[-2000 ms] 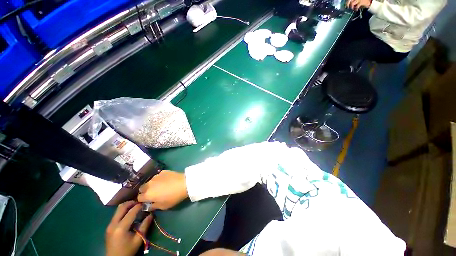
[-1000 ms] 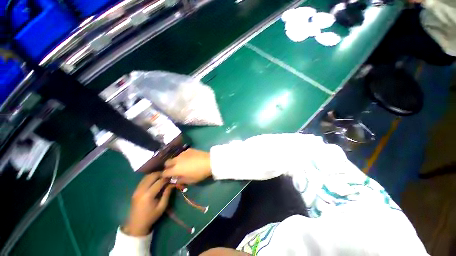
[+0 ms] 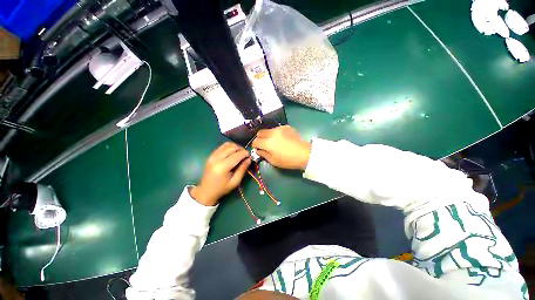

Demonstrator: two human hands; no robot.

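Observation:
A small white-silver wired unit (image 3: 254,154) shows between my fingertips, mostly hidden by them. Several thin red, orange and yellow lead wires (image 3: 268,192) hang from it toward the bench's front edge and end in tiny pale connectors. My left hand (image 3: 221,171) grips the unit from the left, and my right hand (image 3: 283,147) holds it from the right. Both hands are just in front of the dark front of the white screw feeder (image 3: 218,101). A thick black bar (image 3: 218,54) slants down to the feeder's front.
A clear bag of small pieces (image 3: 306,69) lies right of the feeder. A white camera unit with cable (image 3: 115,69) is behind at left; another (image 3: 48,208) stands at far left. White rounded covers (image 3: 498,22) lie at far right. The green bench (image 3: 170,140) has metal rails behind.
The view has swung left, bringing the far-left camera unit into view and losing the other person and stool. My hands remain together at the unit by the feeder, with the leads more visible.

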